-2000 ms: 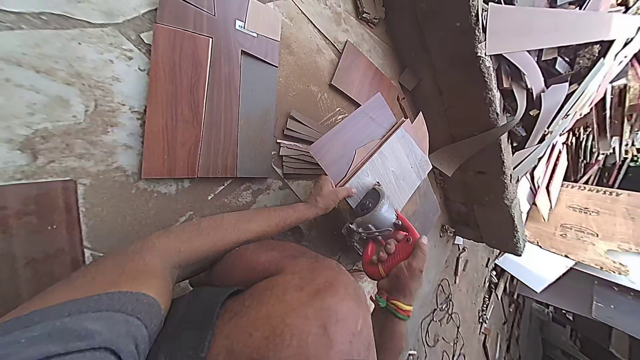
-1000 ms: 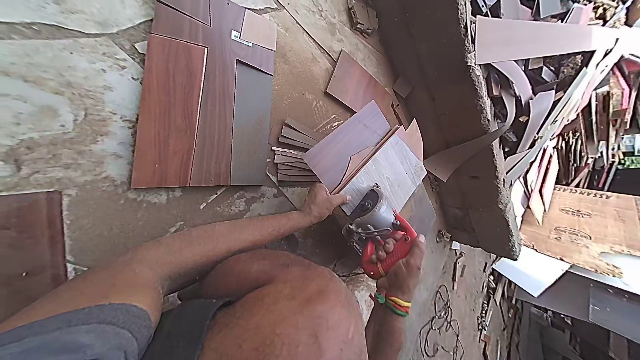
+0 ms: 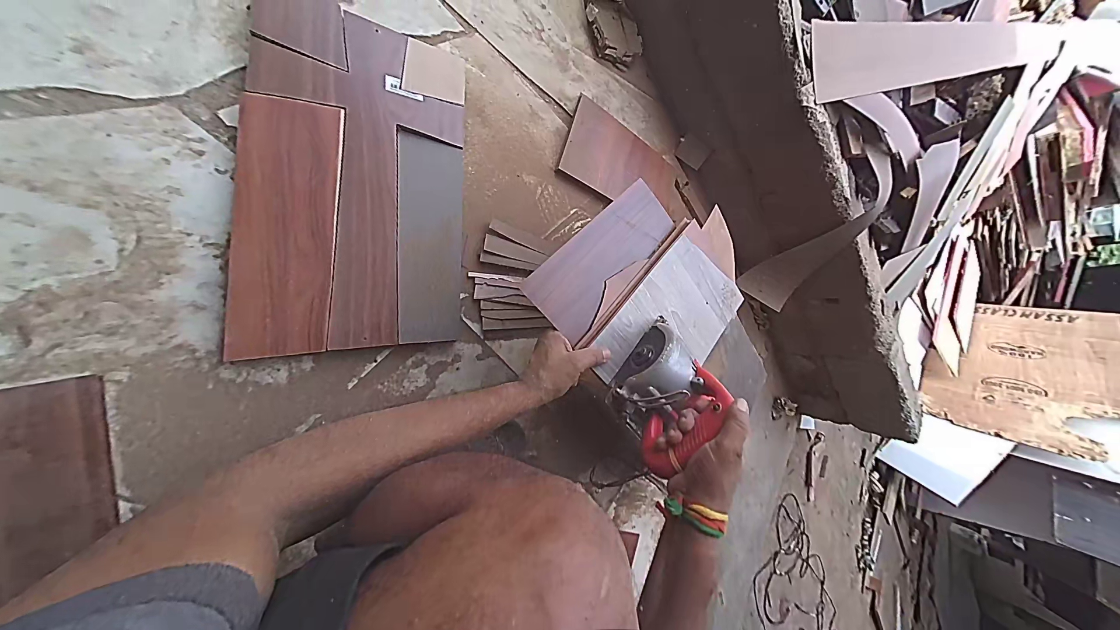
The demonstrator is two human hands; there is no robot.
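Note:
My right hand point(image 3: 707, 442) grips the red handle of a power saw point(image 3: 661, 367), whose metal body rests on a light grey laminate board point(image 3: 691, 293). A coloured band circles that wrist. With thumb on top, my left hand point(image 3: 564, 363) holds the near left corner of the board and the edge of the brown boards under it. A pale pinkish board point(image 3: 604, 254) lies just beyond, against the grey one. The saw's blade and the underside of the boards are hidden.
Thin wood strips point(image 3: 512, 302) are fanned out left of the boards. Large reddish-brown panels point(image 3: 284, 227) lie on the stone floor farther left. A concrete slab point(image 3: 787, 219) stands at the right, with heaped offcuts point(image 3: 962, 184) behind it. A thin cord point(image 3: 792, 569) lies lower right.
The saw looks slightly farther along the grey board's near part than before, with both hands keeping their hold. Otherwise little has changed.

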